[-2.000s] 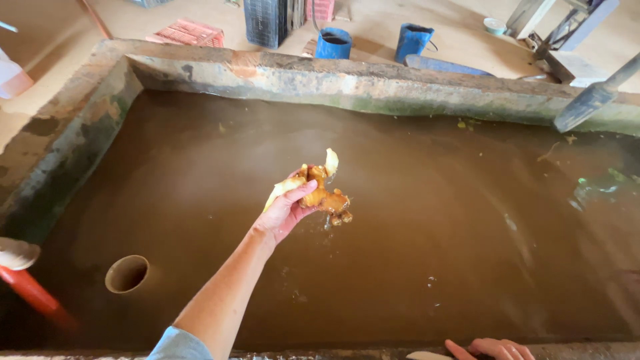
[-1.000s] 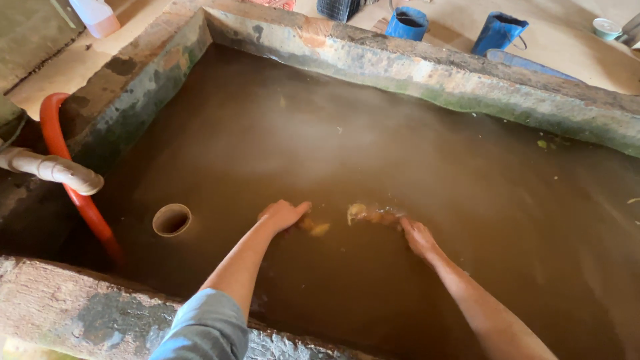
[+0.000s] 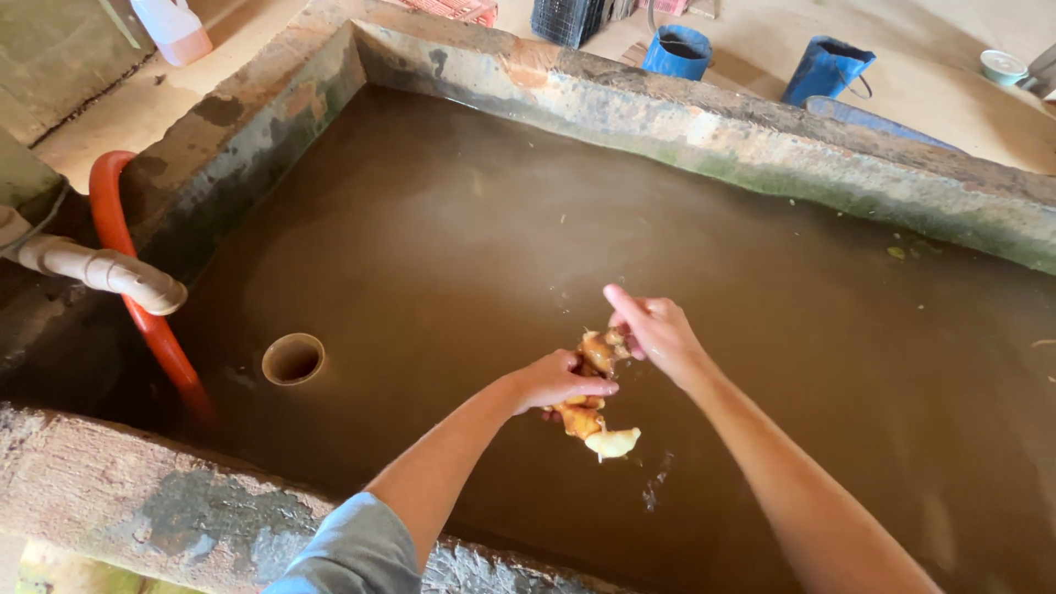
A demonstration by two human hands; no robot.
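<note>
A knobbly, wet ginger-like rhizome [image 3: 582,419], orange-brown with a pale yellow tip, is held just above muddy brown water [image 3: 462,247]. My left hand [image 3: 563,381] grips its middle, thumb across it. At the rhizome's upper end my right hand [image 3: 653,330] has its curled fingers on a knob, with one digit pointing up and left. Part of the rhizome is hidden behind my left hand.
The concrete tank's wall [image 3: 577,91] surrounds the water. At left are an orange hose [image 3: 157,330], a pipe elbow [image 3: 148,280] and an upright tube's mouth [image 3: 294,360]. Beyond the wall stand blue containers [image 3: 676,54], a black crate [image 3: 568,21] and a plastic jug [image 3: 175,31].
A second ago both hands were at the water, low and apart, with pieces partly under the surface. Now they are together at the raised rhizome.
</note>
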